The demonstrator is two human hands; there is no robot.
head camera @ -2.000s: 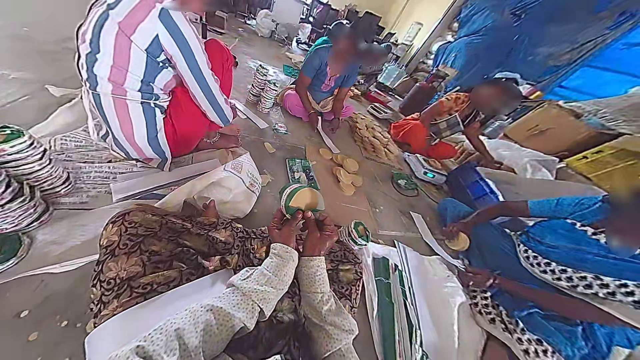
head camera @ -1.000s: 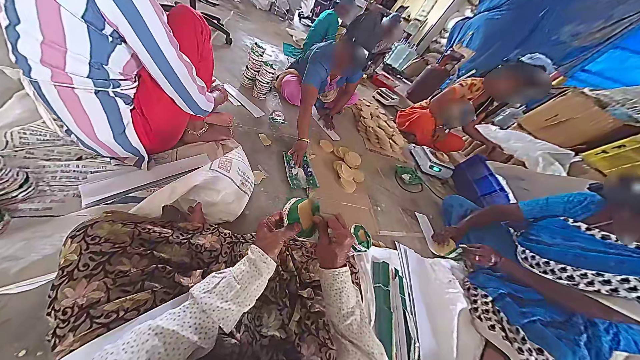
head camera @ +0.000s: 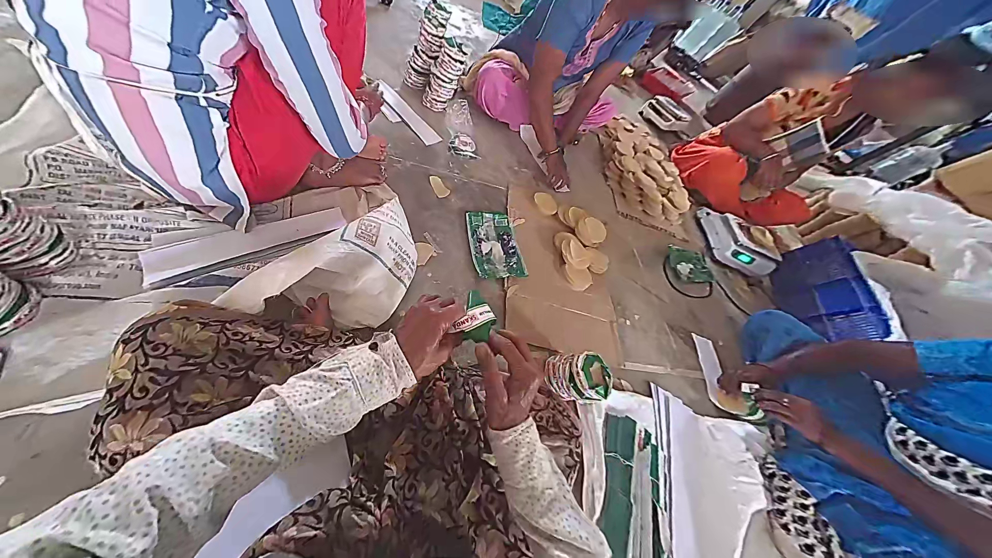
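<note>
My left hand (head camera: 430,332) grips a green and white printed wrapper (head camera: 477,319) by its left side, over my lap. At the wrapper's lower right is my right hand (head camera: 508,380), its fingers apart; whether a fingertip touches the wrapper I cannot tell. Beside my right hand lies a stack of wrapped round discs (head camera: 577,377) on its side. Beyond my hands, tan round discs (head camera: 577,248) are scattered over a flat cardboard sheet (head camera: 542,314). A green printed packet (head camera: 496,246) rests at the cardboard's left edge.
A white printed sack (head camera: 372,263) bulges at my left. Green and white sheets (head camera: 620,473) lie at my right. Co-workers sit around, one in blue (head camera: 852,434) holding a paper strip and disc. Farther off are a digital scale (head camera: 740,240), a blue crate (head camera: 833,287) and disc stacks (head camera: 442,70).
The tan disc seen between my hands two seconds ago no longer shows there; the green wrapper does. My right hand's fingers have spread. A co-worker's arm has drawn back from the green packet.
</note>
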